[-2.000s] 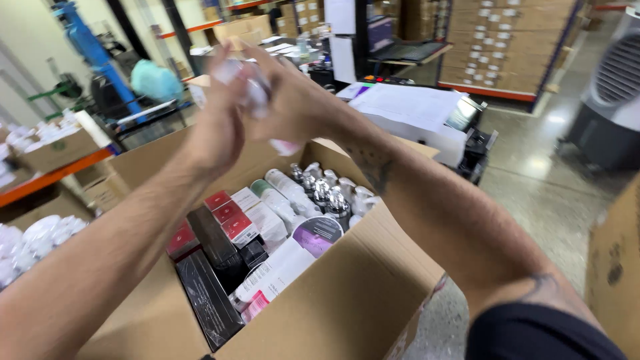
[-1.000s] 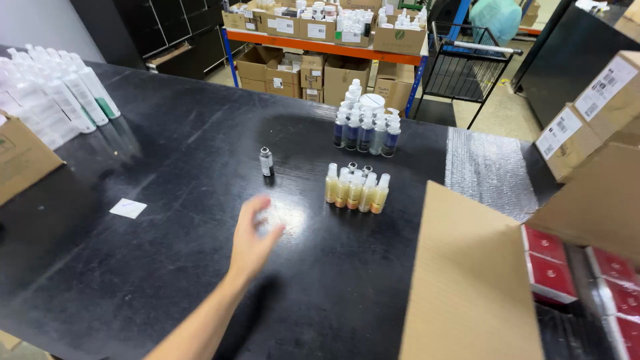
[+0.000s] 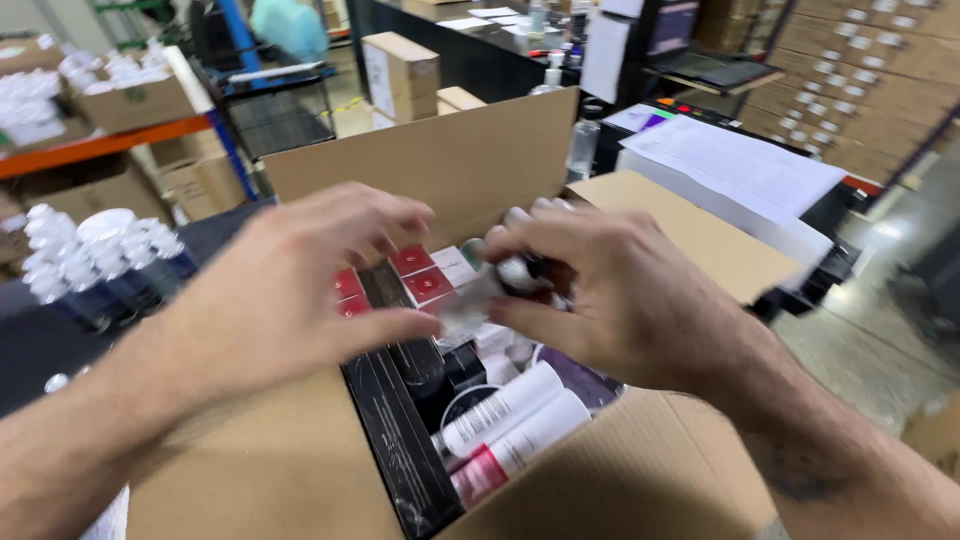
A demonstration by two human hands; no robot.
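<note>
An open cardboard box [image 3: 420, 161] is packed with small red boxes [image 3: 427, 283], a long black box [image 3: 397, 442], white tubes [image 3: 502, 409] and other containers. Above it, my right hand [image 3: 600, 292] holds a small bottle [image 3: 517, 274] with a dark and silvery top, blurred by motion; part of it is covered by my fingers. My left hand [image 3: 322, 277] is just left of the bottle, thumb and fingers apart, holding nothing. A round purple-labelled item [image 3: 581, 379] lies under my right hand.
Capped bottles [image 3: 105, 259] stand in a group on the black table at left. Right of the box are a printer with paper sheets [image 3: 735, 169] and a clear bottle [image 3: 583, 142]. Box flaps spread toward me on both sides. Behind stands a wire cart [image 3: 281, 112].
The view has swung right from the table to the open box. A second ago one hand reached over the table near a small bottle; now both hands are above the box.
</note>
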